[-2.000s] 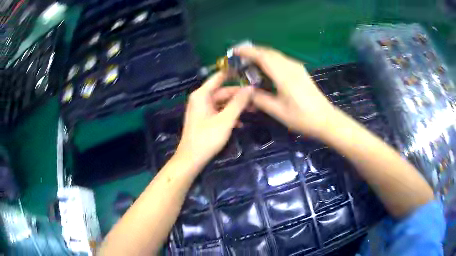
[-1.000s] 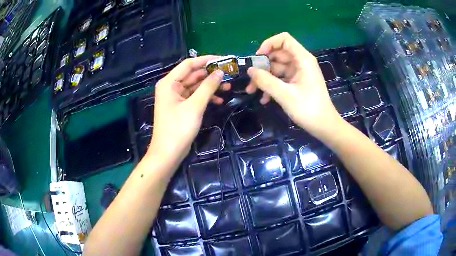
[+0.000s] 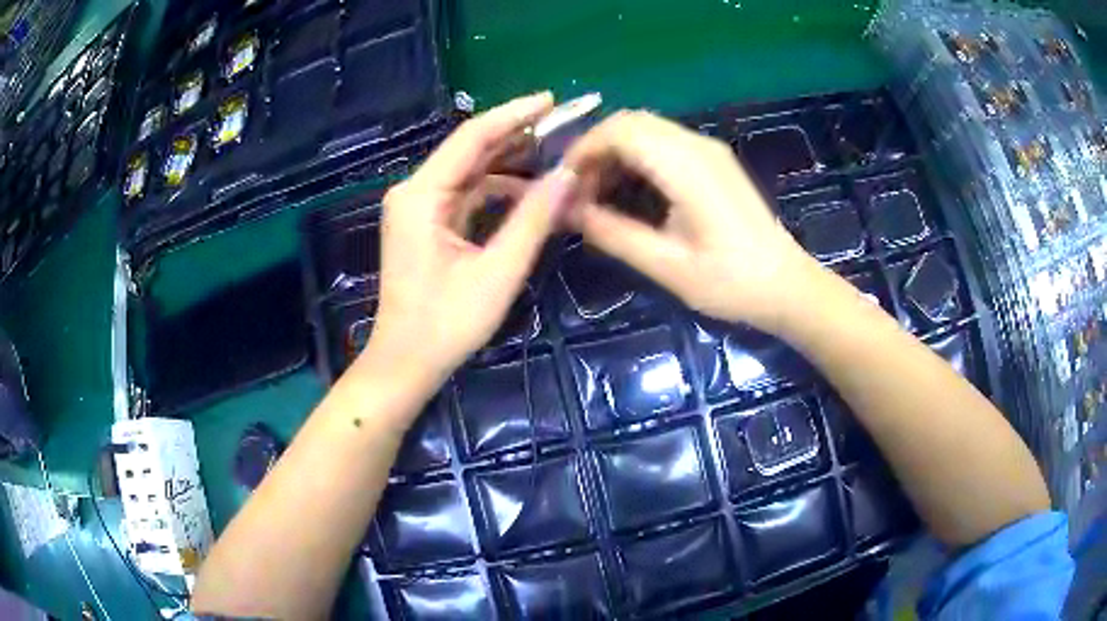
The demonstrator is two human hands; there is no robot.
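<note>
My left hand (image 3: 467, 237) and my right hand (image 3: 686, 218) meet above the near black tray (image 3: 662, 485). Between their fingertips is a small watch unit (image 3: 567, 115), seen edge-on as a bright silvery strip. The fingers hide most of it, and the fingertips are blurred. I cannot tell whether case and screen are joined. The near tray has square pockets. Some at the right and the back hold dark rounded units, and several front pockets show only shiny film.
Left black tray (image 3: 352, 91) at upper left holds several cases with white-yellow insides. Clear trays (image 3: 1032, 182) stand at right. A white power strip (image 3: 164, 497) and a small dark object (image 3: 256, 454) lie at lower left on the green mat (image 3: 571, 49).
The case and screen were held side by side with gold inside showing; now the piece is turned edge-on. My right hand has moved left and its fingertips meet those of my left hand.
</note>
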